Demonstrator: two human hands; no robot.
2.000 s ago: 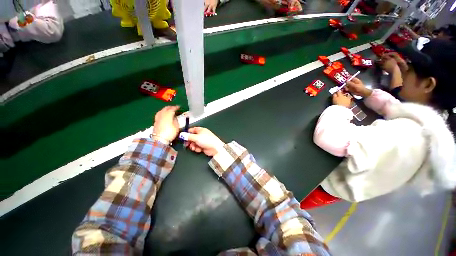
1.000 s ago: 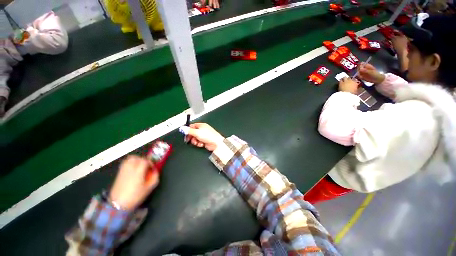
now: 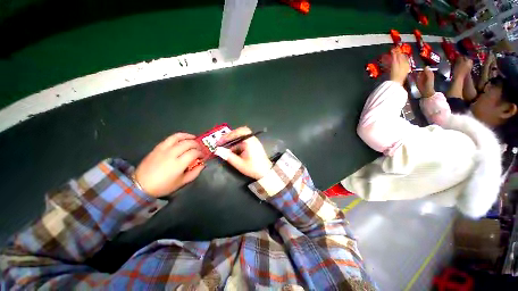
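Observation:
My left hand (image 3: pixel 168 165) holds a red plastic workpiece (image 3: pixel 207 142) from its left side, over the dark bench (image 3: pixel 216 196). The workpiece has a white panel with dark marks, facing up, and an orange-red end toward me. My right hand (image 3: pixel 245 153) is at the workpiece's right side and holds a thin dark pen-like stick (image 3: pixel 244 138), which points up to the right. A small white piece (image 3: pixel 224 152) shows at my right fingertips, over the panel's edge. The stick's lower end is hidden by the fingers.
A chipped white edge rail (image 3: pixel 142 69) with a white post (image 3: pixel 235 28) divides the bench from the green belt (image 3: pixel 113 34). One red piece (image 3: pixel 299 5) lies on the belt. At right, a neighbour in a white vest with pink sleeves (image 3: pixel 377 116) works beside several red pieces (image 3: pixel 427 52).
My left hand reached to the belt, took a red workpiece and brought it over the bench. My right hand has come to meet it, still holding the stick. The view has tilted down.

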